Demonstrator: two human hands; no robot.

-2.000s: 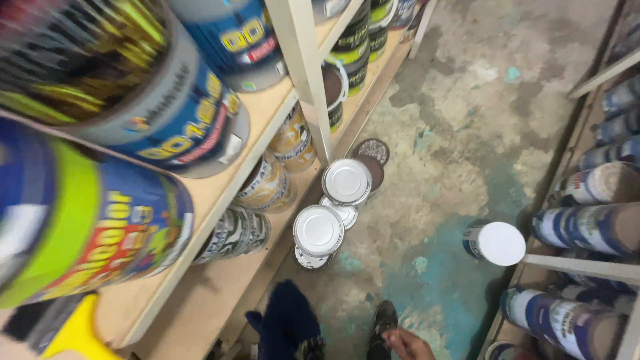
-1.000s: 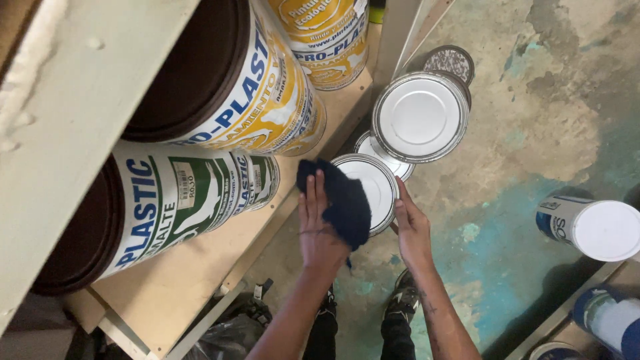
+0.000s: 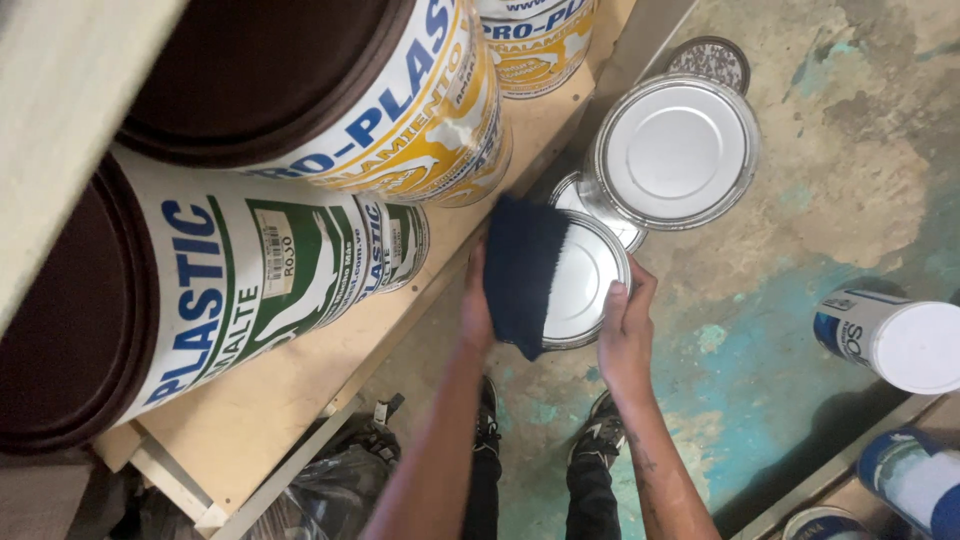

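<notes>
Both my hands are around a metal paint can with a white lid [image 3: 583, 281]. My left hand [image 3: 477, 300] presses a dark blue cloth [image 3: 525, 270] against the can's left side, and the cloth covers part of the lid. On the right side, my right hand [image 3: 628, 319] holds the rim, its thumb at the lid's edge. A larger metal can with a white lid [image 3: 675, 154] stands just beyond, up and to the right. Between the two, a lower white lid [image 3: 574, 193] is partly hidden. Behind the larger can shows a speckled round lid [image 3: 709, 61].
On the left, a wooden shelf [image 3: 300, 375] bears large Pro-Plastic paint cans [image 3: 442, 97] with yellow labels and green-labelled ones [image 3: 225, 277]. A white-lidded container [image 3: 919, 346] stands on the floor at right, near another shelf's edge [image 3: 847, 469]. A plastic bag [image 3: 330, 487] lies below the left shelf.
The view has moved down close to the cans. My left hand and the cloth have gone from the lid's upper left to the can's left side. My right hand remains at its right side.
</notes>
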